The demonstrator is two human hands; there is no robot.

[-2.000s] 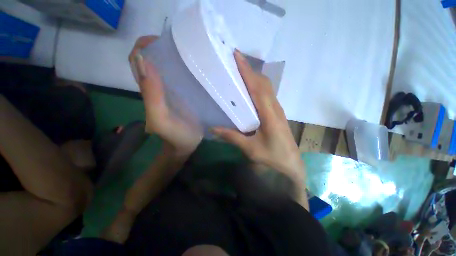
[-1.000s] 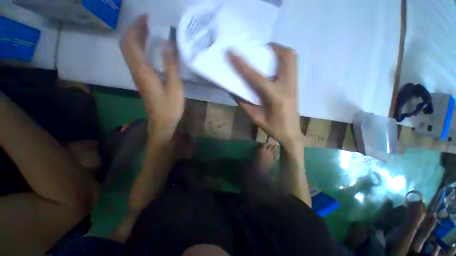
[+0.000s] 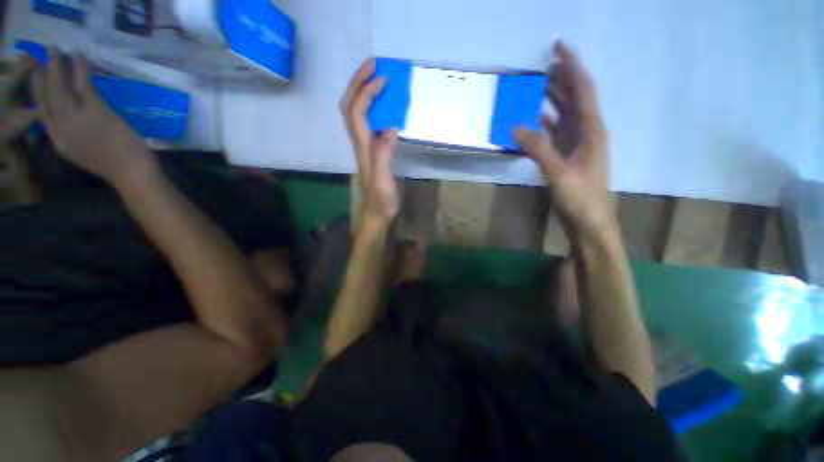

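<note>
A retail carton [image 3: 452,106] with a white middle and blue ends lies lengthwise between my hands, over the front part of the white foam sheet [image 3: 669,99]. My left hand [image 3: 372,149] grips its left blue end, fingers behind and thumb at the front edge. My right hand [image 3: 574,149] is at its right blue end, with the thumb on the front corner and the other fingers raised and spread beyond the end. What is inside the carton is hidden.
Blue and white cartons [image 3: 257,41] stand at the upper left. Another person's hand [image 3: 86,117] touches a blue box [image 3: 149,110] there. A clear tank [image 3: 804,221] is at the table's right edge. A blue and white item [image 3: 700,397] lies on the green floor.
The white housing that my hands held is out of sight, and the carton is now between them. The view has shifted left, showing another person's arm and hand.
</note>
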